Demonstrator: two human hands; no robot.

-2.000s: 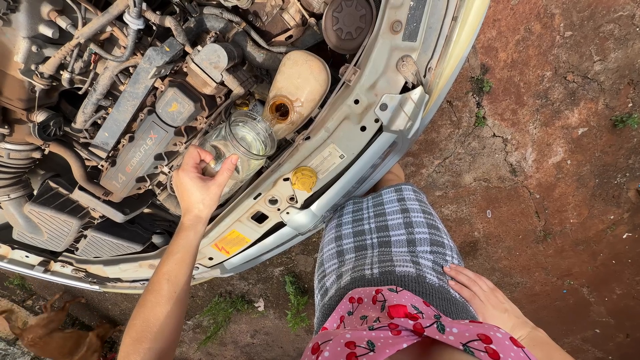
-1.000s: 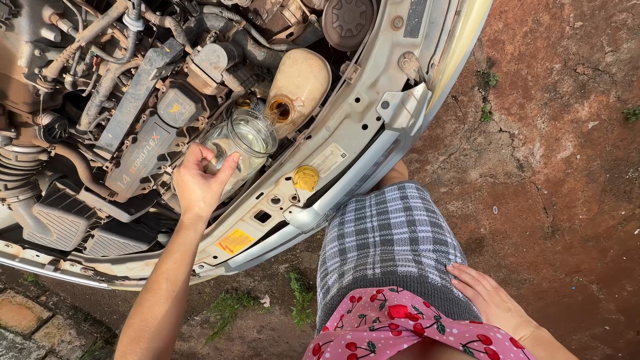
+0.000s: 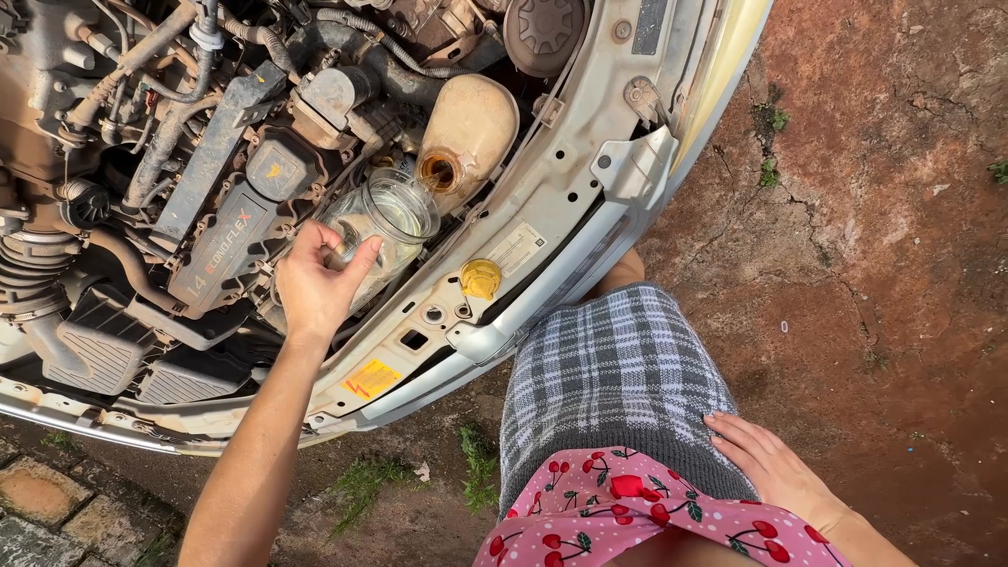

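My left hand grips a clear glass jar of clear liquid, tilted with its mouth at the open neck of a yellowed plastic fluid reservoir in the engine bay. Liquid shows at the jar's lip beside the amber-stained opening; how much is flowing I cannot tell. A yellow plastic cap lies on the car's front crossmember below the reservoir. My right hand rests against the side of the plaid knit skirt, holding nothing that shows; its fingers lie close together.
The engine cover, hoses and a dark round cap surround the reservoir on the left and above. The metal front crossmember curves between the engine bay and my body. Cracked reddish ground lies at the right, brick paving at the lower left.
The jar stays tilted at the reservoir's neck in my left hand, and my right hand keeps its place on the skirt. A brown animal at the lower left has gone out of view.
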